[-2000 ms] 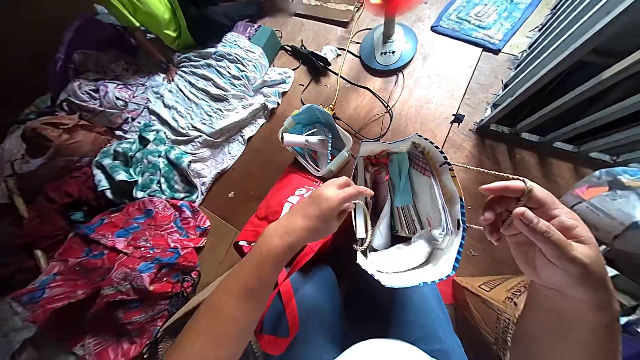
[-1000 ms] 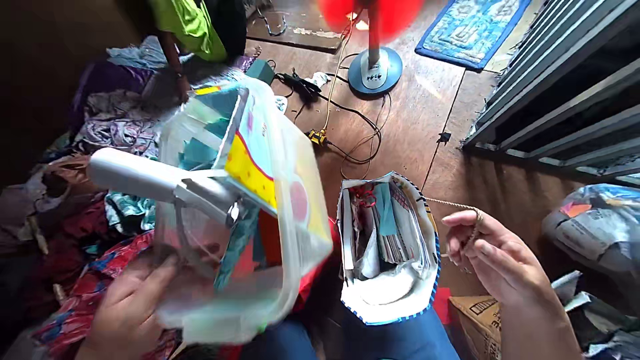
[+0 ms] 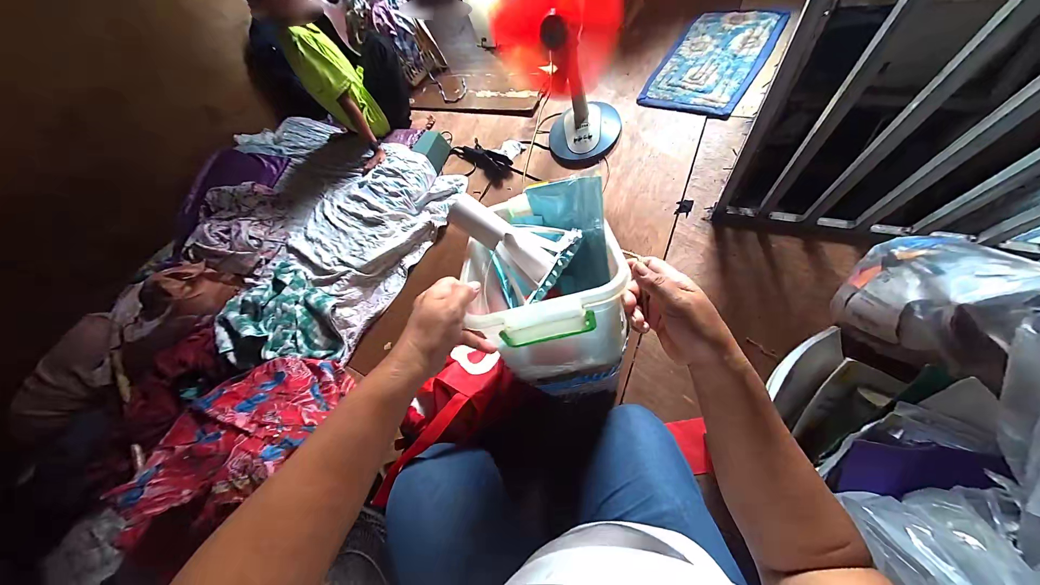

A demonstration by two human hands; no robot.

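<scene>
A clear plastic tub [image 3: 569, 349] with a green clip on its side is held above my lap. It holds a white plastic object with a tube-like handle [image 3: 479, 221] and a blue-green folder or sheet [image 3: 581, 236]. My left hand [image 3: 443, 321] grips the tub's left rim. At its right side, my right hand [image 3: 662, 305] has its fingers closed on a thin cord [image 3: 631, 255]. Behind and below the tub, only a blue-patterned edge of the white bag [image 3: 597, 380] shows; its contents are hidden.
Red bag [image 3: 463, 398] by my left knee; heaped clothes [image 3: 349, 227] at left. A person in a yellow-green shirt [image 3: 337, 73] is beyond. A red fan [image 3: 585, 134] runs ahead, near cables [image 3: 491, 162]. Metal bars [image 3: 910, 146] and plastic bags [image 3: 934, 301] lie right.
My left hand left the bag's edge and lifted the clear tub from the floor beside it. The tub has since moved right, over the white bag. My right hand keeps the cord.
</scene>
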